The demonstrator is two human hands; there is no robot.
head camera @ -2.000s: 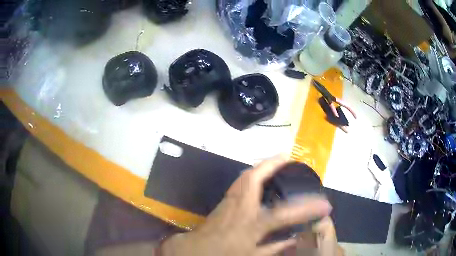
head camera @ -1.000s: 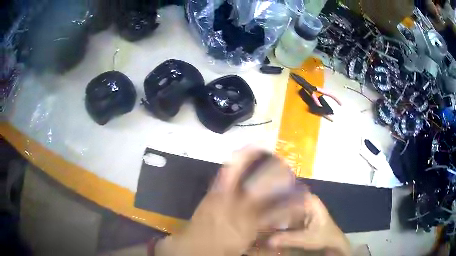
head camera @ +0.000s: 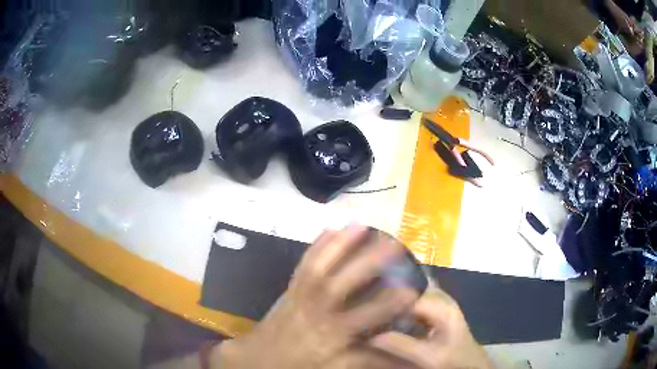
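Note:
My left hand [head camera: 317,295] lies over the face of a glossy black rounded housing [head camera: 407,270], fingers spread and blurred. My right hand [head camera: 439,324] grips the housing's lower right side. The housing is held above the long black mat [head camera: 497,299], mostly hidden by my fingers. I cannot make out a wiping cloth in either hand. Three more black housings stand on the bench beyond the mat: one at left [head camera: 166,148], one in the middle [head camera: 256,137] and one at right [head camera: 335,160] with a thin dark wire.
Pink-handled nippers [head camera: 454,148] lie on orange tape [head camera: 432,216]. A pale-green bottle [head camera: 432,76] stands beside a clear plastic bag [head camera: 302,50]. A heap of ring-shaped wired parts [head camera: 591,173] is at right, near a white wipe [head camera: 551,259]. The bench edge is orange-taped [head camera: 115,252].
The view has shifted. The housing has turned in my hands; my left hand has moved from its side over its face, and my right hand shows more at its lower right.

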